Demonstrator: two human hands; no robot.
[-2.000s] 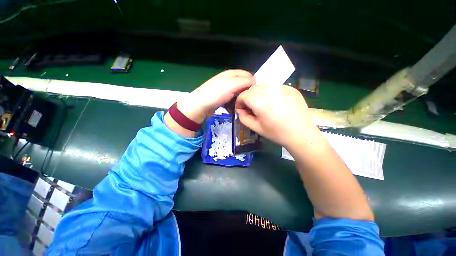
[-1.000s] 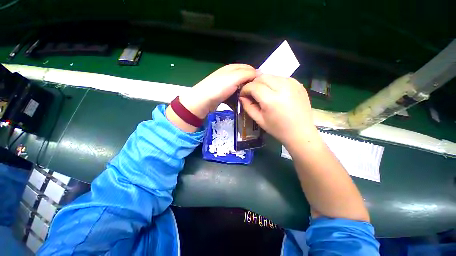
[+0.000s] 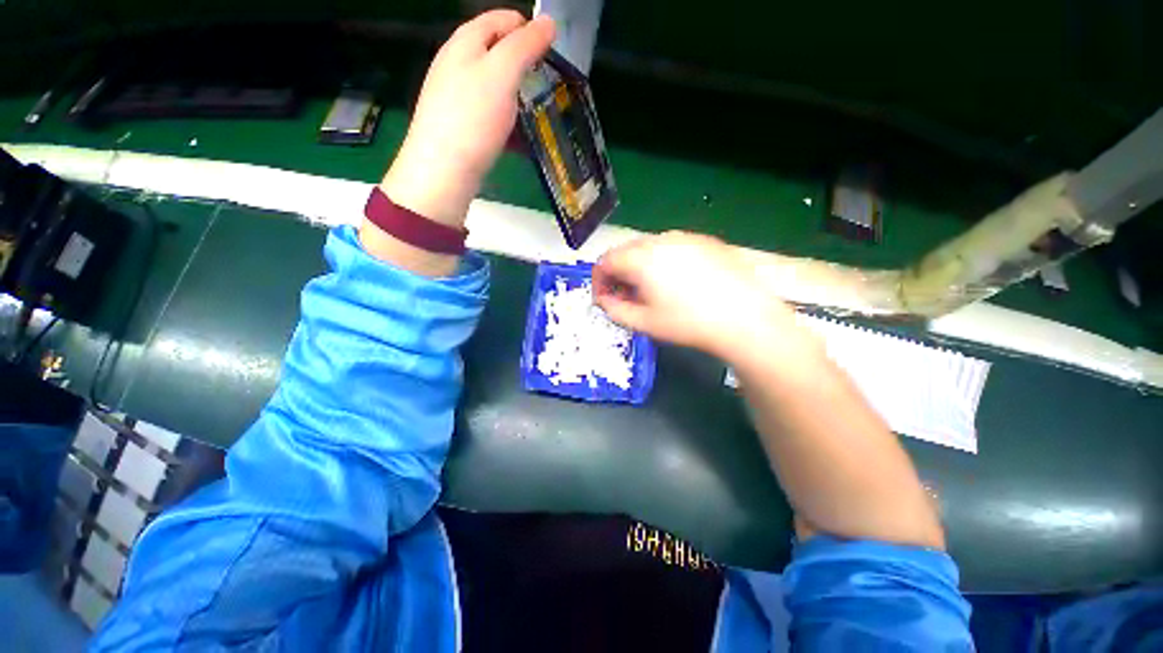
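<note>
My left hand (image 3: 478, 96), with a dark red wrist strap (image 3: 415, 222), holds a phone body (image 3: 568, 153) by its upper end, tilted above the line, with its inside showing. A white flat piece (image 3: 573, 28) sticks up behind my left fingers, cut off by the top edge. My right hand (image 3: 663, 291) is over the upper right of the blue parts tray (image 3: 588, 394), fingertips together at the heap of small white pieces (image 3: 577, 342). Whether it holds a piece cannot be told.
A sheet of white strips (image 3: 899, 379) lies right. Waiting phones (image 3: 350, 117) (image 3: 855, 207) and a long black tray (image 3: 191, 101) are on the green line. A taped post (image 3: 995, 249) stands right, a black boxed device (image 3: 64, 249) left, a compartment tray (image 3: 117, 491) lower left.
My left hand has moved up and left with the phone body and white piece, away from the blue tray. My right hand has left the phone and moved down to the tray.
</note>
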